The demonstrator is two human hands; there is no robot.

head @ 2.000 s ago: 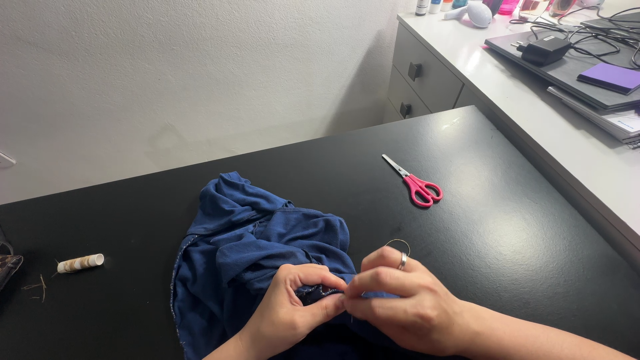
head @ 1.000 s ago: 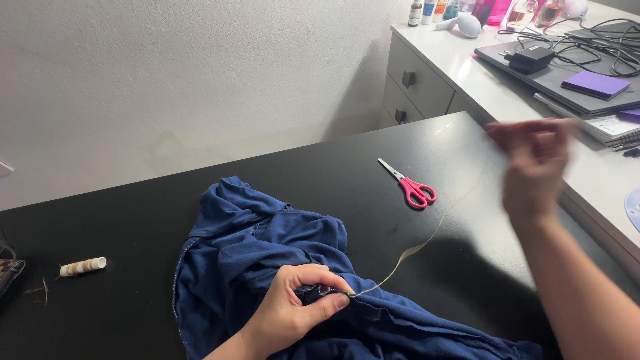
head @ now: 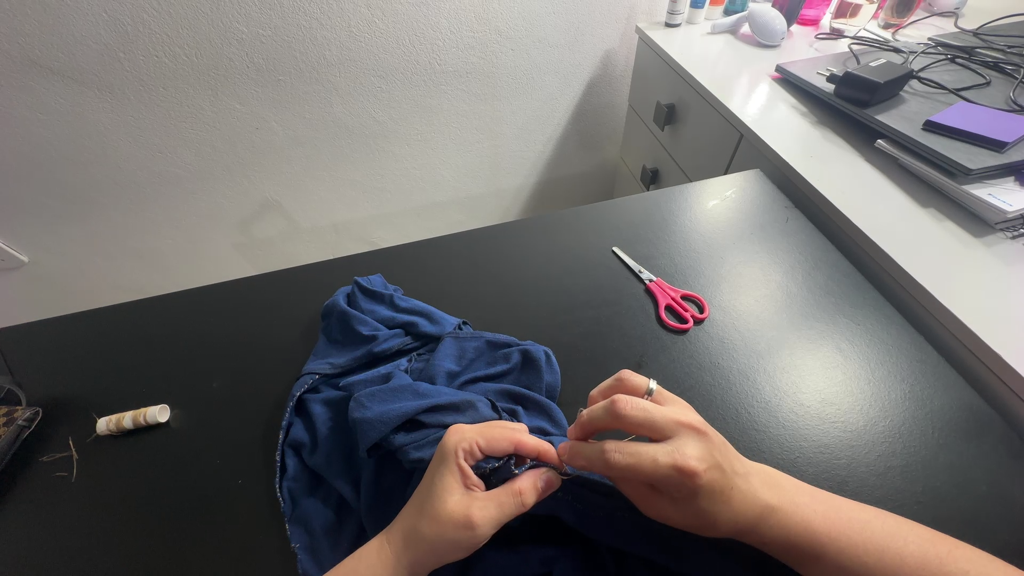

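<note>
A dark blue fabric garment [head: 416,384] lies bunched on the black table. My left hand [head: 472,488] pinches its stitched edge between thumb and index finger. Close against those fingertips, my right hand [head: 664,464], with a ring on one finger, has its fingertips together at the same edge. A bit of light thread [head: 612,438] shows by the right fingers; whether they hold a needle is too small to tell. Pink-handled scissors [head: 670,296] lie closed beyond the right hand. A spool with light thread [head: 133,420] lies on its side at the left.
Loose thread snippets [head: 72,460] and part of a patterned bag [head: 16,424] are at the left. Along the right stands a white desk [head: 808,160] with drawers, bearing a laptop [head: 864,100], a black power adapter [head: 872,82], cables, a purple pad [head: 976,124] and bottles. A wall is behind.
One second ago my right hand was raised at the right, with thread stretched from the fabric; it is now back beside my left hand. My left hand keeps its pinch on the garment.
</note>
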